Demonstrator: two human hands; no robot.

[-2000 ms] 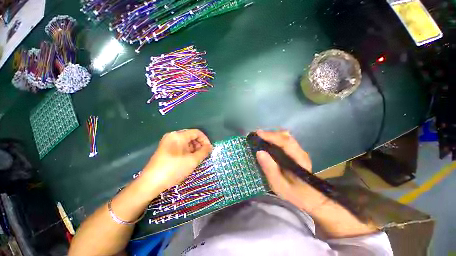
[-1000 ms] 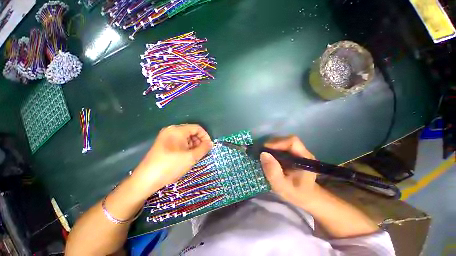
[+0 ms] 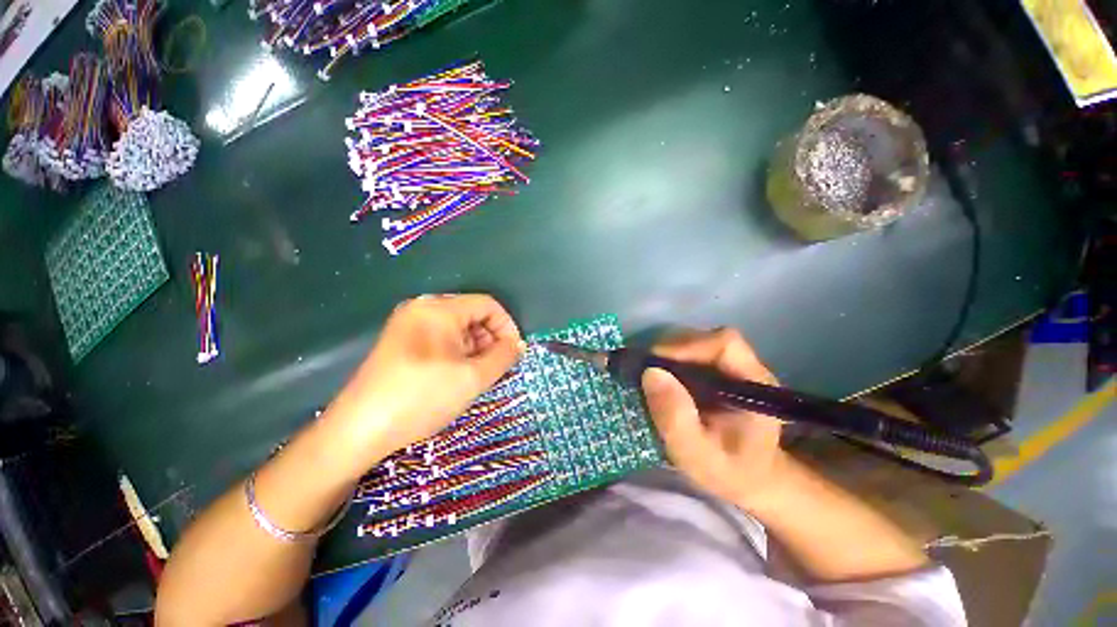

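The green PCB panel (image 3: 594,410) lies flat at the near bench edge. Rows of red, dark and white wire leads (image 3: 459,472) cover its left part. My right hand (image 3: 717,410) holds the black soldering iron (image 3: 784,402) like a pen. Its thin metal tip points left and reaches the panel's upper left area, close to my left fingertips. My left hand (image 3: 447,355) is over the panel's upper left corner with thumb and fingers pinched together. Whatever is between its fingertips is too small or hidden to tell.
A loose wire pile (image 3: 435,153) lies mid-bench. A tip-cleaning pot (image 3: 851,165) stands at upper right. A bare PCB panel (image 3: 107,276) and a small wire group (image 3: 206,306) are at left. Bundled leads (image 3: 150,150) lie upper left, finished wired panels (image 3: 337,25) at top. A yellow sponge tray (image 3: 1075,49) is top right.
The soldering iron has swung so its tip points left to my left fingertips, and its rear end and cord now extend right. The view has shifted slightly. My left hand stays at the panel's corner.
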